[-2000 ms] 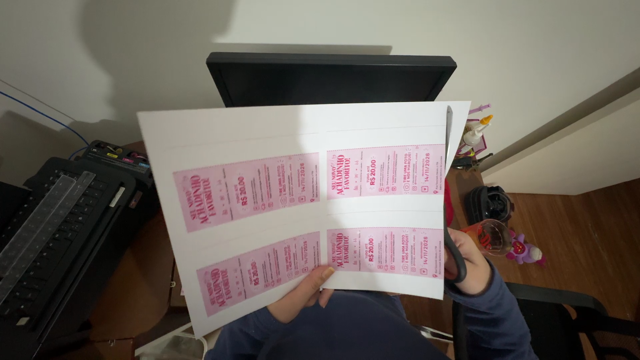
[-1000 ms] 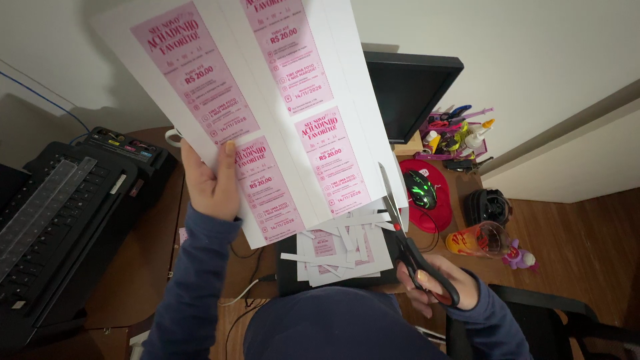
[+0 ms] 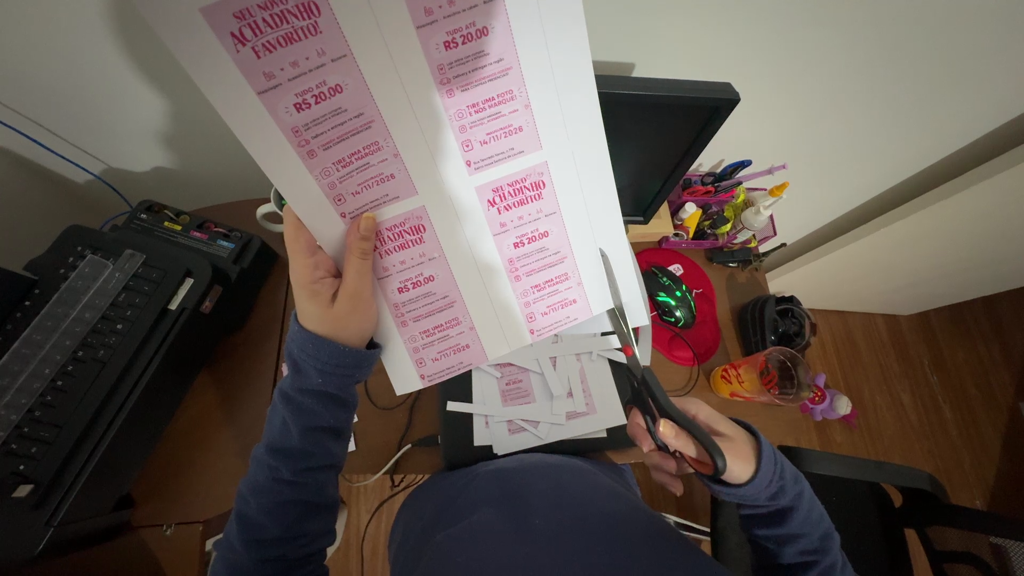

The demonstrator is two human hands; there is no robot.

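My left hand (image 3: 336,280) grips the left edge of a white paper sheet (image 3: 448,180) printed with several pink flyers, its thumb on the front. A pair of black-handled scissors (image 3: 652,388) is in my right hand (image 3: 696,448), with fingers through the handles. The scissors' blades are parted and point up at the sheet's lower right edge, one blade in front of the paper. Below the sheet, cut white paper strips (image 3: 552,376) lie scattered over more printed sheets (image 3: 520,436) on a black surface.
A printer (image 3: 192,232) with a keyboard (image 3: 64,336) on it stands at left. Behind the sheet is a monitor (image 3: 668,144). To the right are a lit mouse (image 3: 672,296) on a red pad (image 3: 696,344), a pen organizer (image 3: 724,212), a plastic cup (image 3: 760,376) and a purple toy (image 3: 828,400).
Two seconds ago both hands held the sheet sideways; it has since been turned upright in my left hand. My right hand has moved off the paper's edge, and the scissors' blades now show parted.
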